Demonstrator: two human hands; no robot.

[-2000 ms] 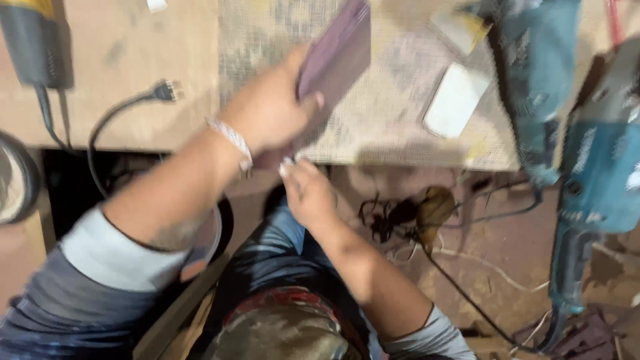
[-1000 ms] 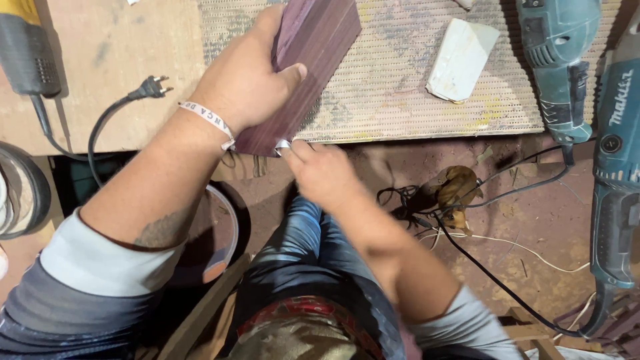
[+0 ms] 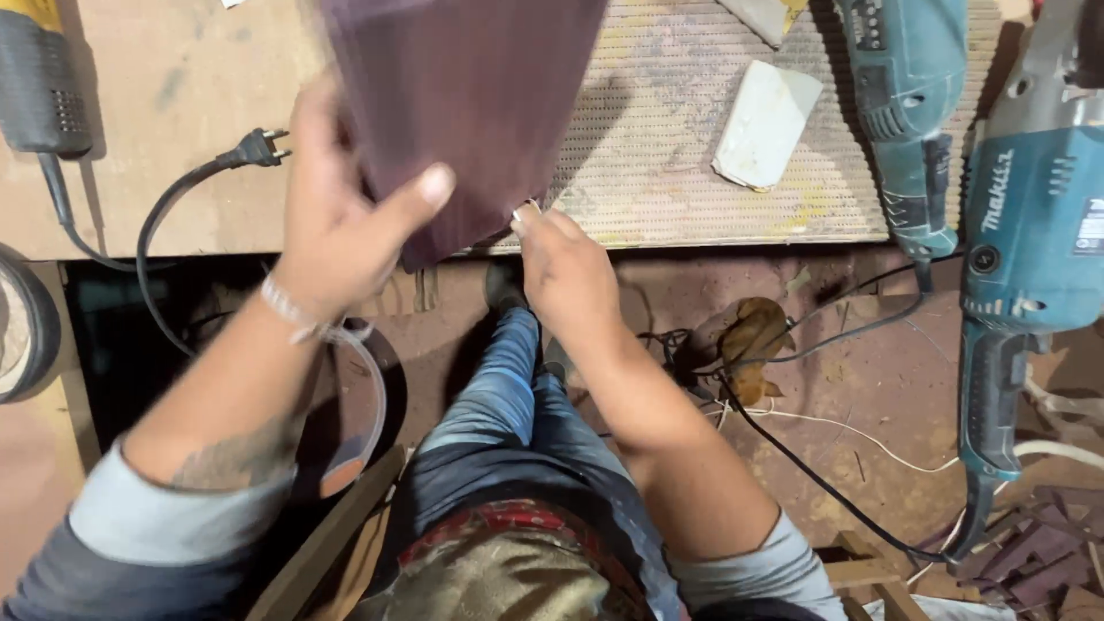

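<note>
A flat purplish-brown wooden board [image 3: 466, 112], blurred by motion, is raised over the front edge of the workbench [image 3: 673, 211]. My left hand [image 3: 345, 207] grips its left side, thumb lying across the near face. At the board's lower right corner, my right hand [image 3: 565, 259] pinches a small whitish piece between thumb and finger, against or very near the edge. What that piece is cannot be made out. A whitish rectangular block [image 3: 768, 125] lies on the ribbed mat to the right.
Two teal Makita power tools [image 3: 914, 78] [image 3: 1035, 216] lie at the right, cords hanging down. A yellow-and-black tool [image 3: 39, 86] and a black plug [image 3: 257, 148] are at the left. Below, a brown dog [image 3: 752, 345] is on the floor near cables.
The board has turned from a slanted, narrower view so that its broad face shows. My left hand has shifted its hold along the left side; my right hand stays by the lower corner.
</note>
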